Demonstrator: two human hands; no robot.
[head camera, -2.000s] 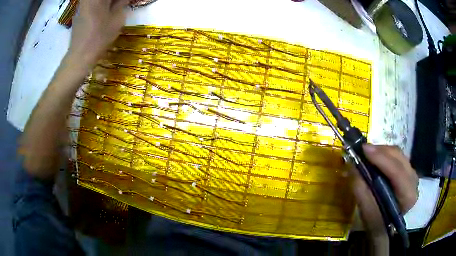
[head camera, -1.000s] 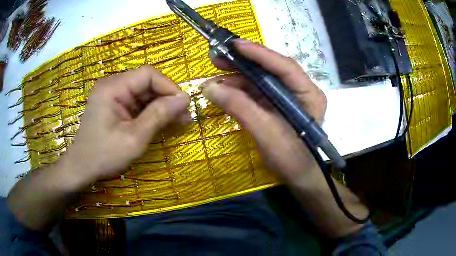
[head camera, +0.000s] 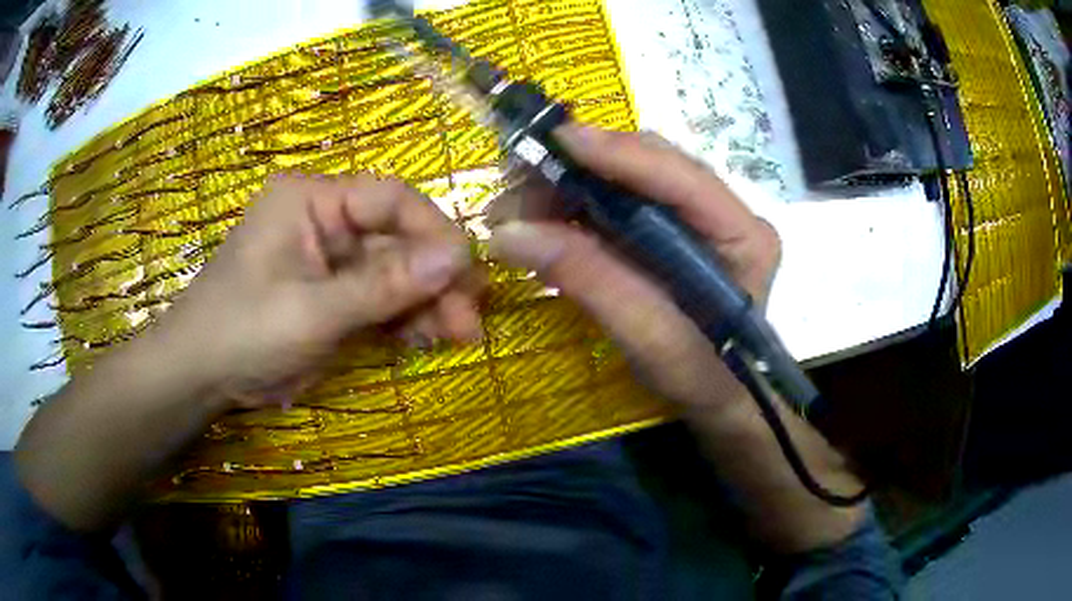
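The shiny yellow flex panel (head camera: 553, 352) lies in front of me, with rows of thin brown lead wires (head camera: 282, 103) bearing tiny white beads across its left part. My right hand (head camera: 658, 235) holds the black soldering iron (head camera: 658, 241), its blurred tip pointing to the upper left above the panel. The right thumb and a finger come close to my left fingertips. My left hand (head camera: 341, 270) is bare, with thumb and fingers pinched together over the panel. Whether a wire is between its fingertips is too blurred to tell.
Loose reddish-brown wire bundles (head camera: 76, 59) lie at the upper left on the white bench (head camera: 870, 264). A black box (head camera: 823, 94) with metal fittings stands at the upper right. A second yellow panel (head camera: 1011, 176) lies beyond it. A black cord (head camera: 788, 452) trails from the iron.
Since the first frame the view has shifted, and both hands have come together over the panel. Over the last second the iron has tilted slightly and the hands have moved only a little.
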